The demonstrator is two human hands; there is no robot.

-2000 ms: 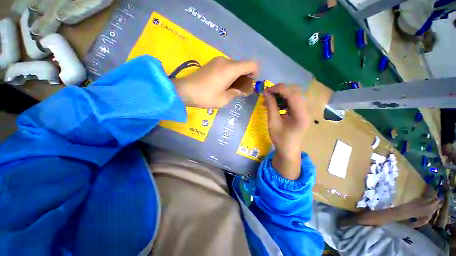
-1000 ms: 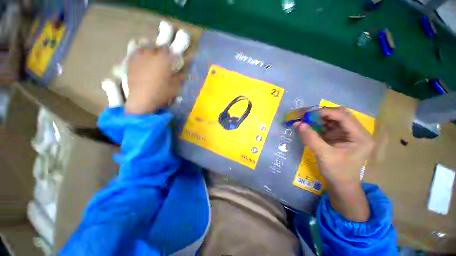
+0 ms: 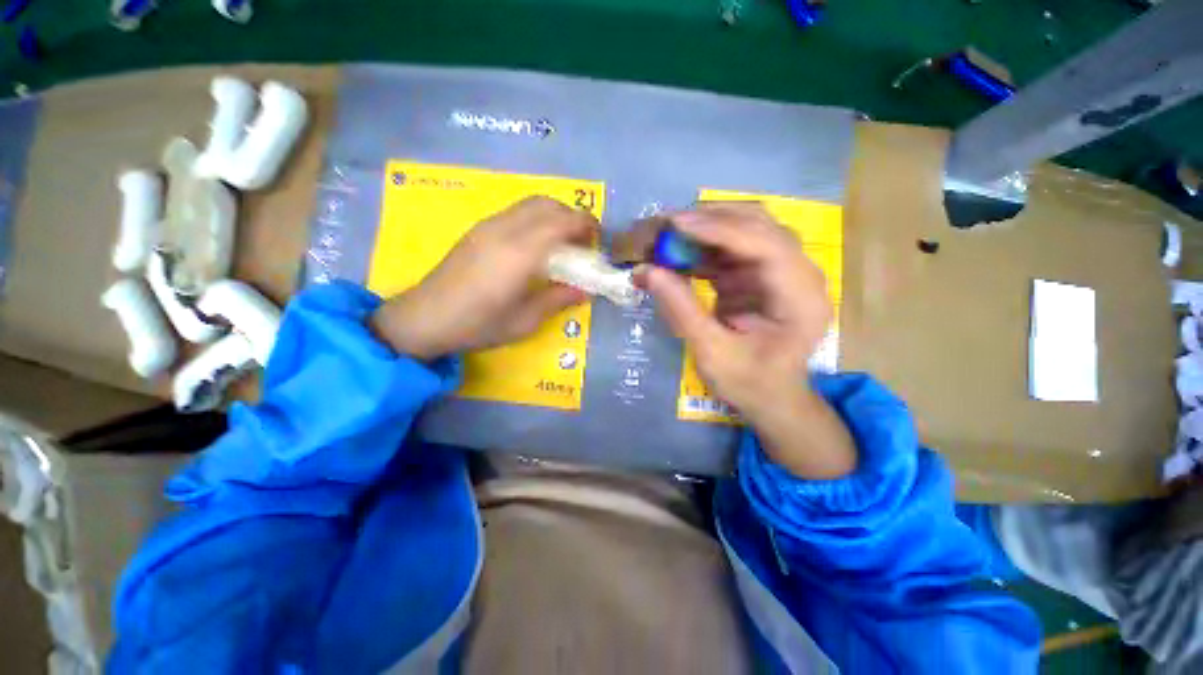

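Observation:
My left hand [image 3: 495, 280] holds a white housing shell [image 3: 592, 274] by its left end, over the grey and yellow printed mat [image 3: 633, 435]. My right hand [image 3: 755, 297] holds a blue battery unit [image 3: 677, 249] between thumb and fingers, just right of the shell. The shell's right end is close to my right thumb; whether they touch is unclear. The shell's left end is hidden by my left fingers. The battery's wires cannot be made out clearly.
Loose white shells [image 3: 140, 220] lie on cardboard at the left, above an open carton [image 3: 158, 528] of shells. The green conveyor [image 3: 594, 46] with blue battery units runs beyond the mat. A grey post [image 3: 1069, 99], white card [image 3: 1063, 340] and a person's grey sleeve [image 3: 1095, 554] are right.
My left hand has come from the shell pile to the mat's middle with a shell. My right hand still holds the battery unit, now beside the shell. The view has shifted.

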